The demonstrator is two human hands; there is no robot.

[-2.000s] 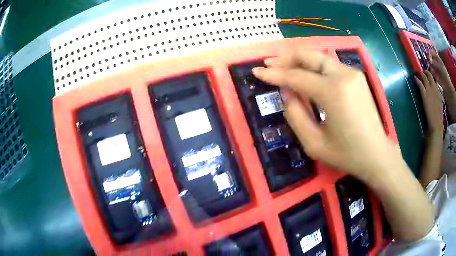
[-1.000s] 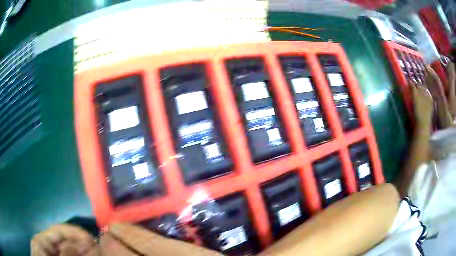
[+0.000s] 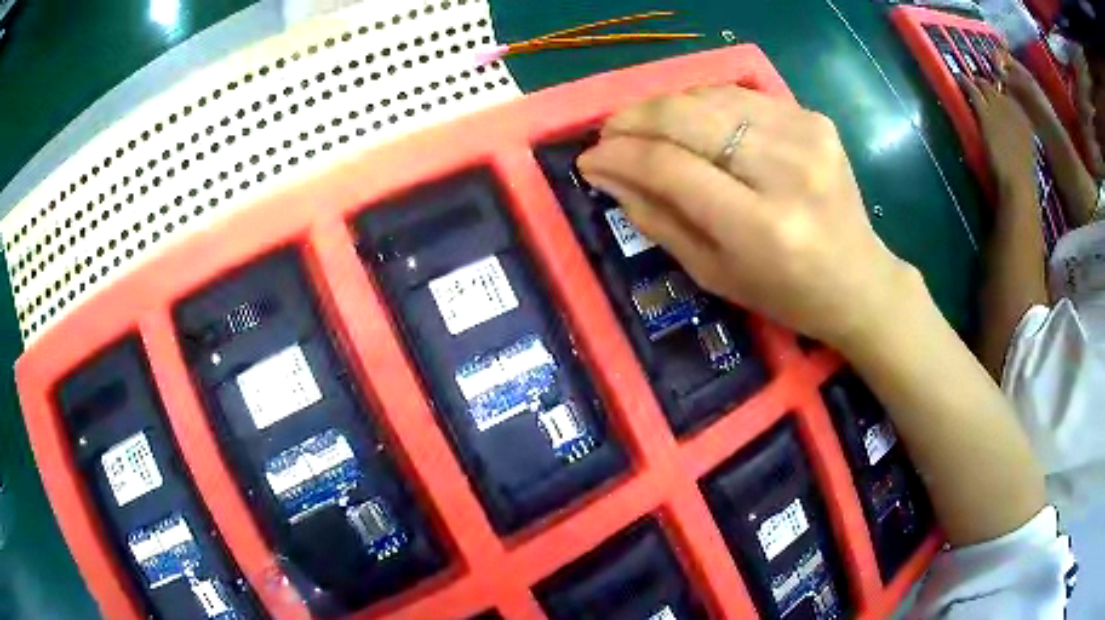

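Observation:
My right hand [image 3: 739, 206], with a ring on one finger, reaches in from the right. Its bunched fingertips touch the upper end of a black phone [image 3: 697, 394] in the red foam tray [image 3: 327, 254]; anything between them is hidden. The hand covers part of that phone's white label. Other black phones lie back side up in the pockets, such as one [image 3: 521, 466] to the left with its label and blue-silver slots showing. A faint glossy clear film [image 3: 285, 587] shows at the bottom left. My left hand is out of the picture.
A cream sheet with rows of black dots [image 3: 242, 133] lies along the tray's far edge. Orange tweezers [image 3: 594, 34] lie by its right end on the green bench [image 3: 836, 85]. Another person's hands [image 3: 1006, 121] work at a second red tray [image 3: 927, 36] at upper right.
My right hand has gone from the near side of the tray back to a phone's upper end. My left hand has left the picture. The view has shifted, and the tray appears turned and further left.

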